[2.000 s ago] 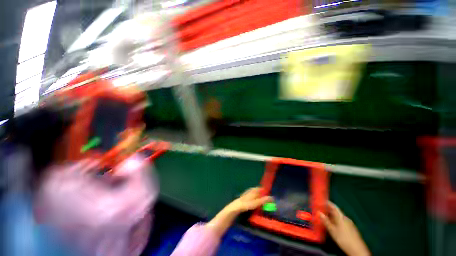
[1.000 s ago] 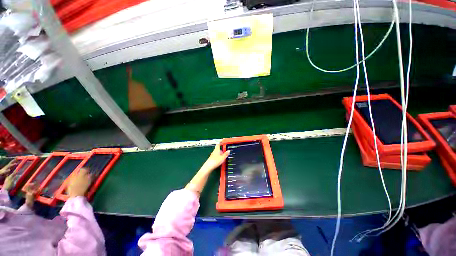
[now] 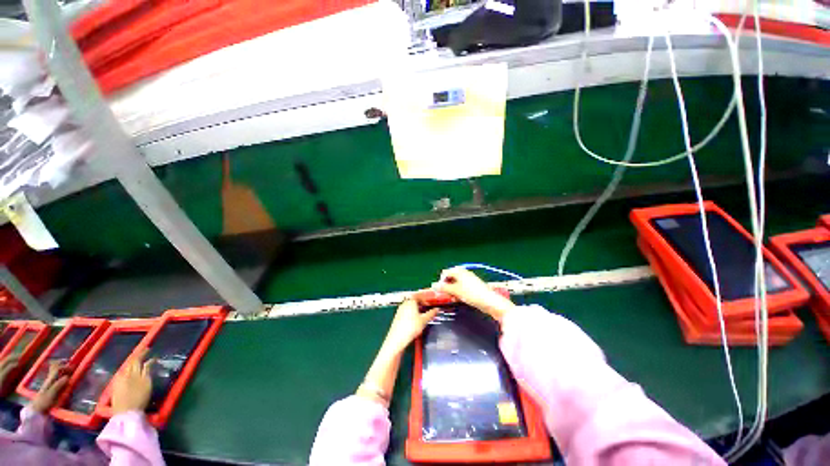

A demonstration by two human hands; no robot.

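A tablet (image 3: 469,378) lies in a red-orange foam tray (image 3: 478,450) on the green bench in front of me. Its screen is dark and glossy, with a small orange patch at the lower right. My left hand (image 3: 414,319) holds the tray's top left corner. My right hand (image 3: 466,287) is at the tablet's top edge, fingers pinched together. A thin white USB cable (image 3: 491,270) runs to these fingers. The plug itself is hidden by my fingers.
Stacked trays with tablets (image 3: 719,264) stand at the right. White cables (image 3: 751,182) hang before them. At the left, another person's hands (image 3: 134,382) touch trayed tablets (image 3: 177,359). A yellow sheet (image 3: 446,141) with a small meter (image 3: 447,97) hangs from the shelf edge. A slanted metal post (image 3: 164,191) stands left.
My right hand has come into view at the tablet's top edge with a cable. My left hand has moved to the top corner. The screen's text lines are gone and an orange patch shows.
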